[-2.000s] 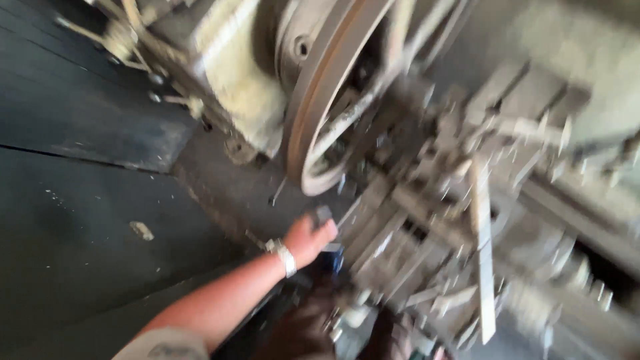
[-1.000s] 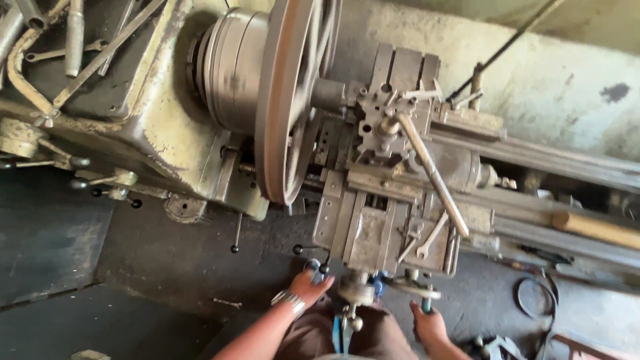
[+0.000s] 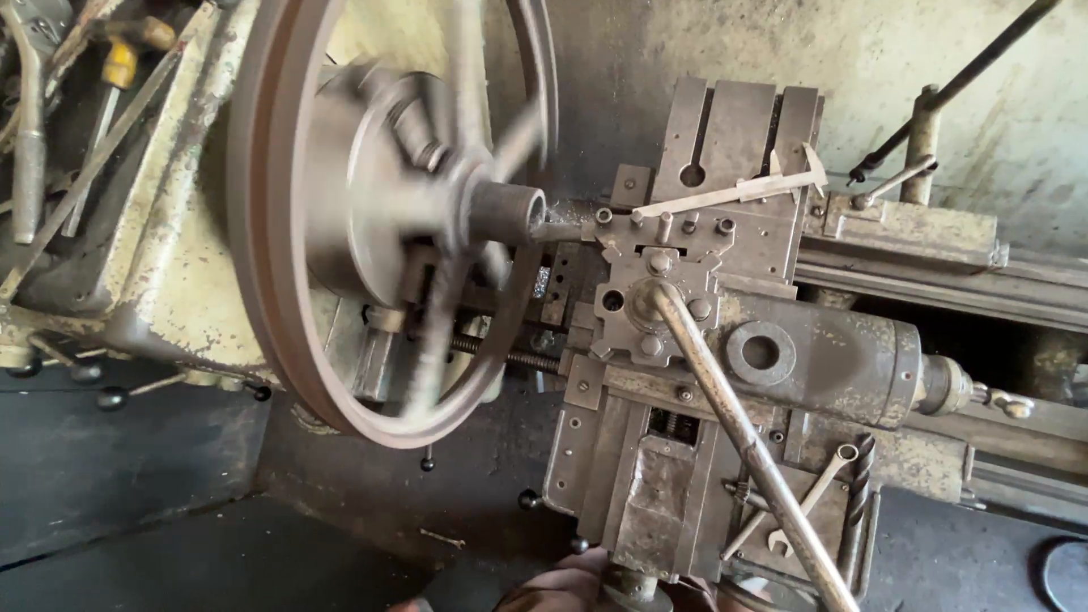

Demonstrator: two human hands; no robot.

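Observation:
A large spoked metal pulley wheel (image 3: 280,221) is held in the lathe chuck (image 3: 365,187); its spokes are blurred by turning. A cutting tool (image 3: 563,231) in the tool post (image 3: 633,293) reaches the mouth of the wheel's hub (image 3: 510,212), with fine chips beside it. The tool post's long handle (image 3: 744,433) slants toward the bottom right. Of my left side, only a sliver of skin (image 3: 410,605) shows at the bottom edge. A small, unclear patch of skin, perhaps my right hand (image 3: 752,586), is by the partly hidden handwheel (image 3: 654,595) under the carriage.
A vernier caliper (image 3: 731,191) lies on the slotted cross slide (image 3: 739,127). A combination spanner (image 3: 820,480) and a twist drill (image 3: 860,480) rest on the carriage. Hand tools, including a yellow-collared hammer (image 3: 119,64), lie on the headstock (image 3: 204,170). Ball-ended levers (image 3: 115,397) stick out below it.
The wheel's spokes are now blurred while the machine around is sharp. Both hands, seen at the carriage controls one second ago, have mostly dropped out of sight. The view has shifted closer to the wheel.

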